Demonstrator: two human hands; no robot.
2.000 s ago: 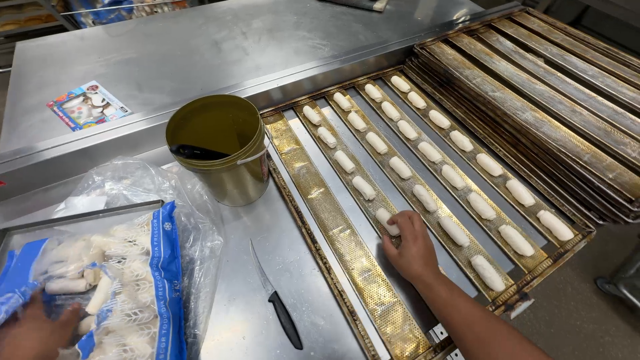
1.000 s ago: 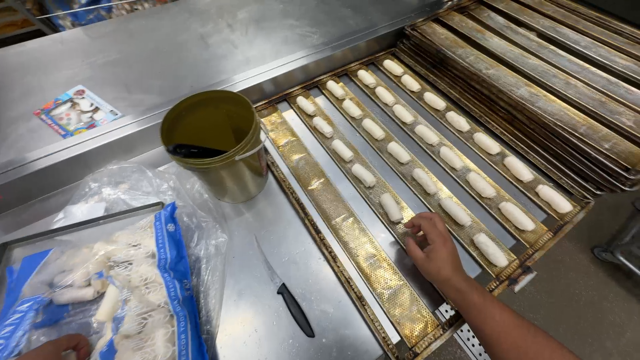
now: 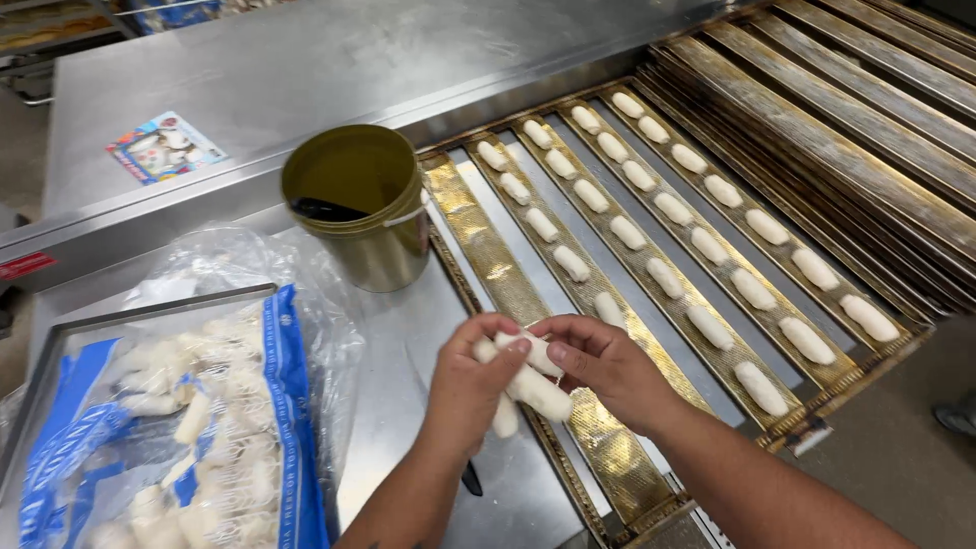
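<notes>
Both hands meet above the left edge of a perforated metal baking tray [image 3: 488, 252]. My left hand [image 3: 473, 381] holds several white dough pieces [image 3: 540, 393]. The fingers of my right hand [image 3: 610, 366] pinch one dough piece [image 3: 534, 352] at its end, beside those in the left. Rows of dough pieces [image 3: 672, 207] lie in the tray's channels; the leftmost channel holds none. At the lower left, an opened blue and clear plastic bag [image 3: 293, 427] with more dough pieces [image 3: 194, 415] rests on a metal pan [image 3: 164, 303]. Under my left wrist shows a knife's black handle [image 3: 472, 479].
An olive bucket [image 3: 381, 252] with a black-handled object [image 3: 328, 210] inside stands behind my hands. Clear plastic film [image 3: 229, 252] lies beside the bag. Stacked baking trays [image 3: 839, 145] fill the right. A printed card [image 3: 165, 149] lies on the raised steel worktop [image 3: 305, 69].
My left hand has moved from the bag over to the tray and now holds dough pieces. My right hand, previously beside the last piece in the tray, has moved left to meet it.
</notes>
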